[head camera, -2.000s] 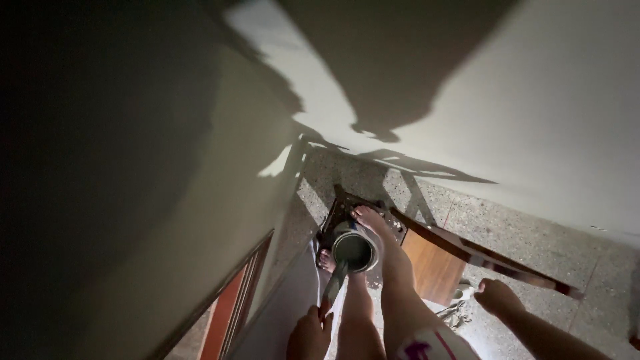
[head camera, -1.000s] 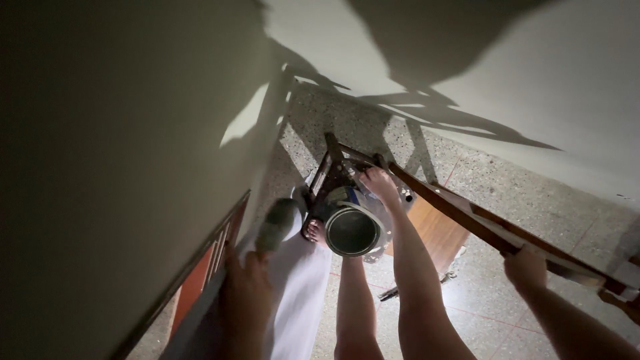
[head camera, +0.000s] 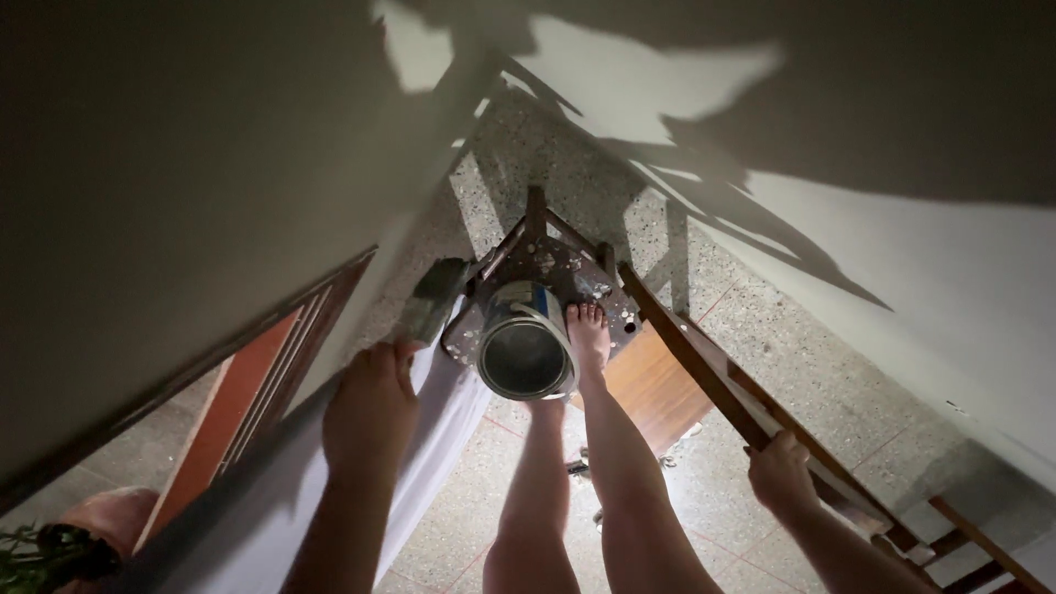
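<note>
My left hand (head camera: 371, 408) grips a broad paintbrush (head camera: 433, 301) whose bristles point up and away, near the left wall; its handle is mostly hidden in the fist. On the paint-spattered dark stool (head camera: 549, 260) stands an open metal paint can (head camera: 525, 355), its inside dark, with a wire handle at its rim. My bare foot (head camera: 588, 334) rests on the stool just right of the can. My right hand (head camera: 780, 474) is closed around the dark wooden rail (head camera: 701, 371) of a chair or similar frame at the right.
Walls meet in a corner ahead above a speckled floor (head camera: 742, 330). A wooden board (head camera: 652, 384) lies beyond my leg. Pale cloth (head camera: 429, 421) hangs at the left, beside a doorway frame (head camera: 305, 363). A potted plant (head camera: 66, 549) stands at the lower left.
The brush was over the can two seconds ago; my left hand has moved it left, out of the can, and it now points up and away. My right hand stays on the wooden rail.
</note>
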